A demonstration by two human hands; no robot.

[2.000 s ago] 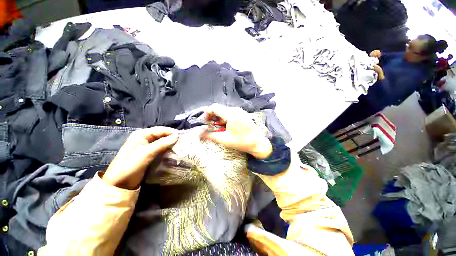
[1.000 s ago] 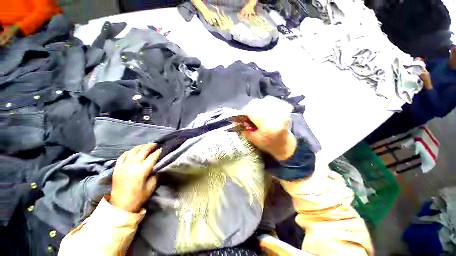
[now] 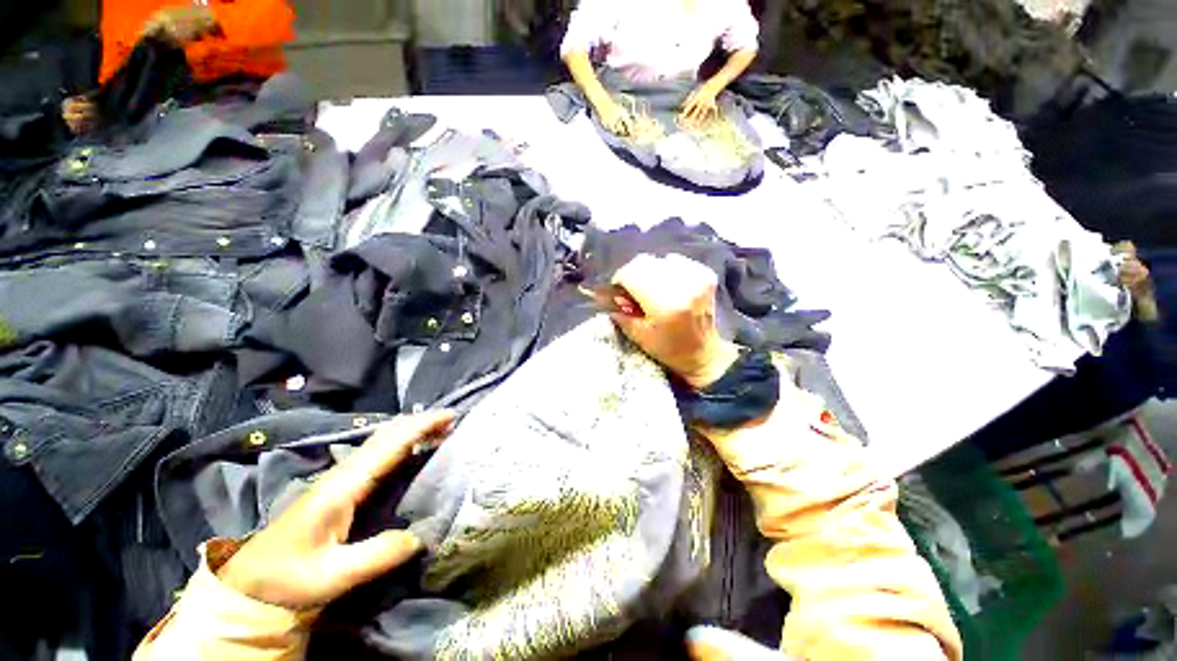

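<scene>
The grey denim garment (image 3: 555,452) with yellow-gold fanned embroidery (image 3: 536,555) is bunched up in front of me. My left hand (image 3: 323,523) is at its left edge, palm turned in, thumb and fingers spread apart. My right hand (image 3: 671,316) is closed at the garment's top edge, around thread snips (image 3: 627,306). A red bit of handle and a short tip of the snips show; the fingers hide the rest. Whether these fingers also pinch the cloth is not clear.
A dark denim pile (image 3: 310,297) with metal buttons covers the left. Across the white table (image 3: 826,310), a person's hands rest on an embroidered piece (image 3: 691,142). Pale garments (image 3: 968,220) lie right, near another hand. A green basket (image 3: 1007,555) stands below the table edge.
My left hand has opened from the garment's edge. The black strip stretched between my hands is gone from view and the grey embroidered face is turned up. The view has tilted up, showing more of the person opposite.
</scene>
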